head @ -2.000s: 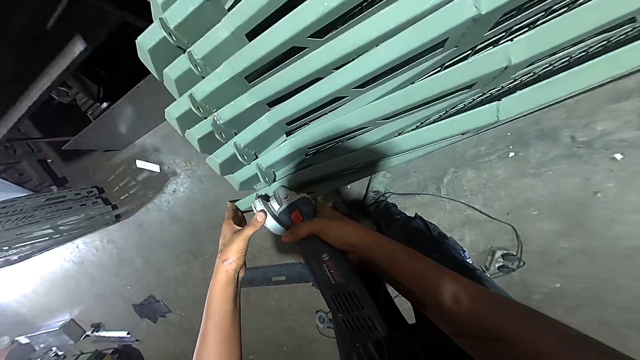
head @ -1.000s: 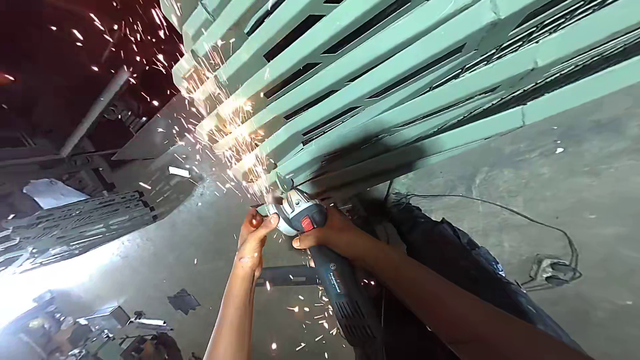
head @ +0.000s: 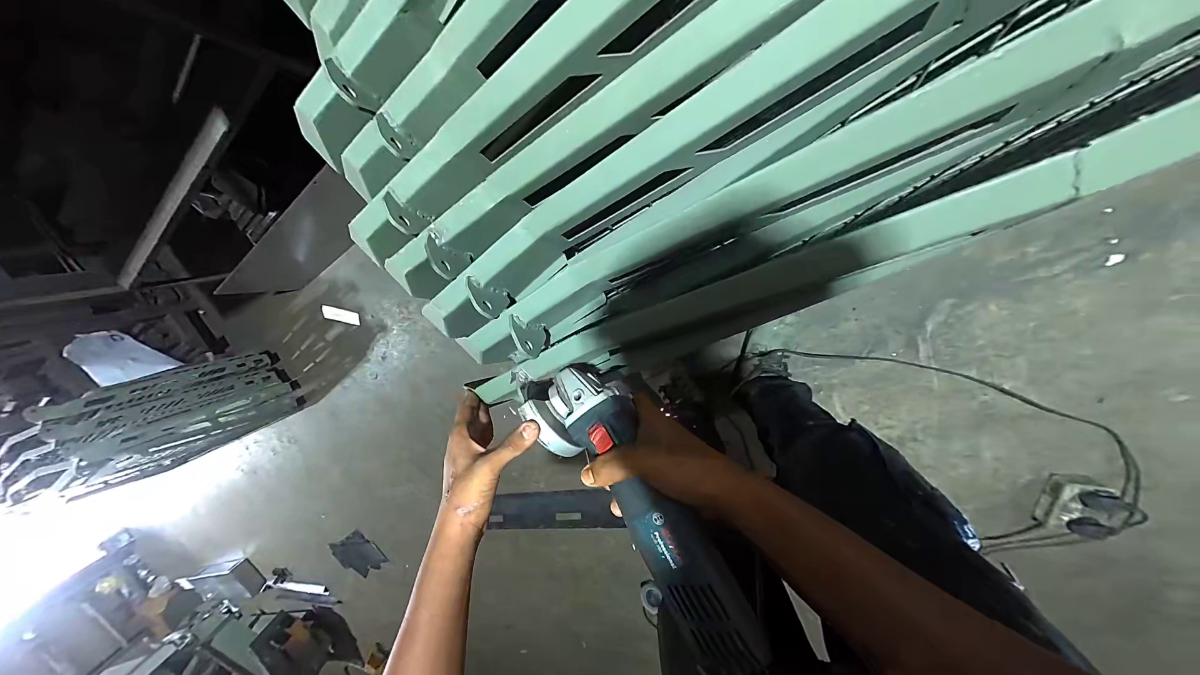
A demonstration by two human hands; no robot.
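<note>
My right hand (head: 637, 469) is wrapped around the body of a Bosch angle grinder (head: 670, 553), just behind its red button. The grinder's metal head and guard (head: 562, 412) sit against the lower end of the nearest green-painted metal frame (head: 712, 305). My left hand (head: 478, 450) touches that frame's end corner with its fingers, and its thumb rests at the guard. Several more green frames with slots and rounded tabs (head: 487, 295) lean stacked beyond it. The disc's contact with the metal is mostly hidden.
A dark slotted metal strip (head: 553, 509) lies on the concrete floor beneath my hands. At right, a black cable runs to a socket box (head: 1078, 504). More slotted frames (head: 169, 403) stand at left; machine parts and metal boxes (head: 230, 577) lie lower left.
Bright sparks sprayed up and left from the grinder one second ago; hardly any show now. Both hands stay at the same frame end.
</note>
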